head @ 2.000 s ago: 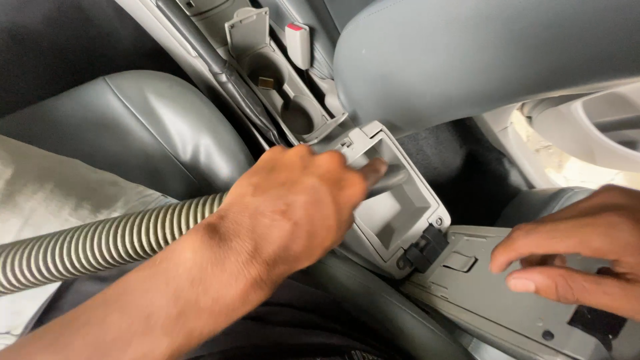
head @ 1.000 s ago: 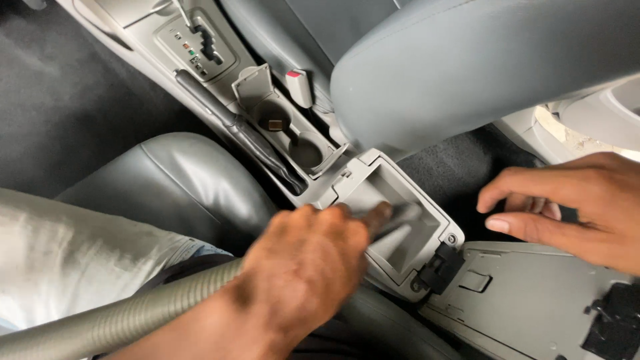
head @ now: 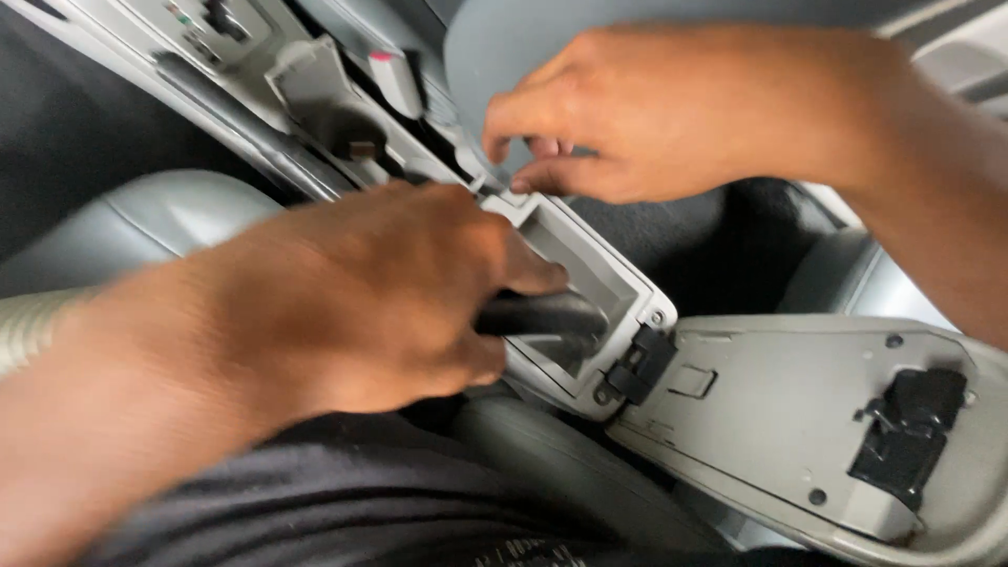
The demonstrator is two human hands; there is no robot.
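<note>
My left hand (head: 394, 291) grips a dark tube-shaped nozzle (head: 543, 315); its blurred tip is inside the open storage compartment of the car's centre console (head: 661, 307). A ribbed, pale vacuum hose (head: 39, 319) shows behind my left wrist; its join to the nozzle is hidden. My right hand (head: 598, 118) is above the compartment's front corner, beside the passenger-side seat, fingers curled and apart, holding nothing. Whether its thumb touches the console rim cannot be told. The compartment's lid (head: 756, 417) lies swung back on its black hinge (head: 642, 366), with a black fitting (head: 909, 433) on its inner face.
Forward of the compartment are a cup holder (head: 346, 130) with a raised flap (head: 311, 75) and a small brownish item (head: 362, 150) inside, a handbrake lever (head: 244, 122) and a seat-belt buckle (head: 396, 83). Grey seats (head: 150, 213) flank the console.
My right hand has moved from over the lid side to the compartment's front end. The left hand keeps the nozzle in the compartment. The view has shifted closer.
</note>
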